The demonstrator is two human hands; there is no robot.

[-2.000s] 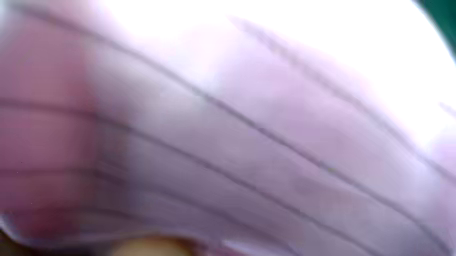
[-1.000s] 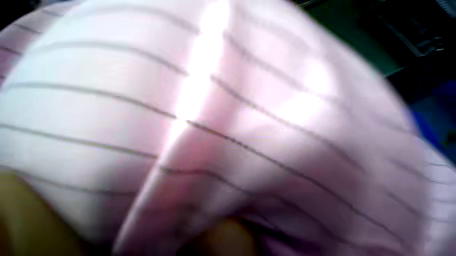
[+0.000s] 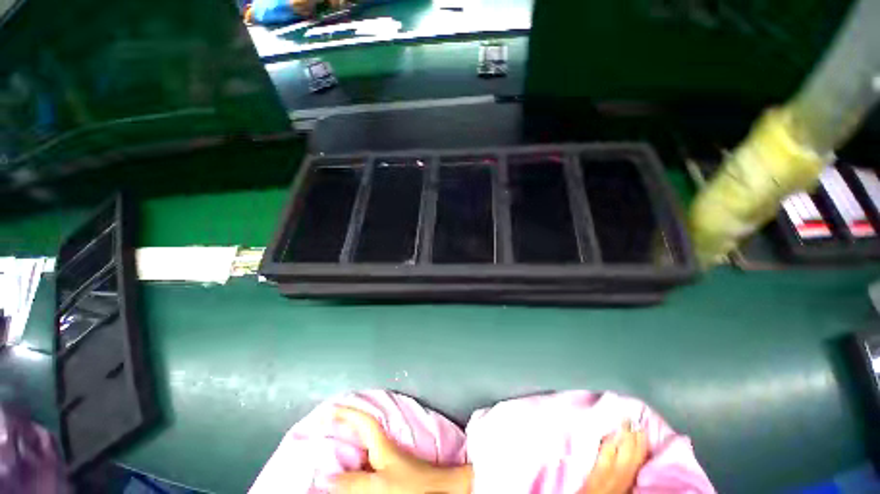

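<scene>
My arms are folded in pink striped sleeves at the bench's front edge. My right hand (image 3: 400,471) lies across the left sleeve, its thumb apart from its fingers. My left hand (image 3: 616,461) shows only as fingers lying on the right sleeve; the rest is hidden. Both hands hold nothing. In front, a black tray (image 3: 473,274) with several slots sits on another tray. Glossy black rectangles, possibly phones or screen modules, lie in its slots, one of them at the centre (image 3: 465,212). Small red marks show at some top ends.
Another black tray (image 3: 100,400) lies at the left, partly filled, near white paper strips (image 3: 185,263). A slanted pole with yellow wrapping (image 3: 757,178) stands at the right. Behind it are trays with white-and-red-faced units (image 3: 806,214). Green partitions and a facing bench are beyond.
The pink striped cloth that filled the view has dropped away. The bench and trays are now visible, and both hands rest on the sleeves at the bottom.
</scene>
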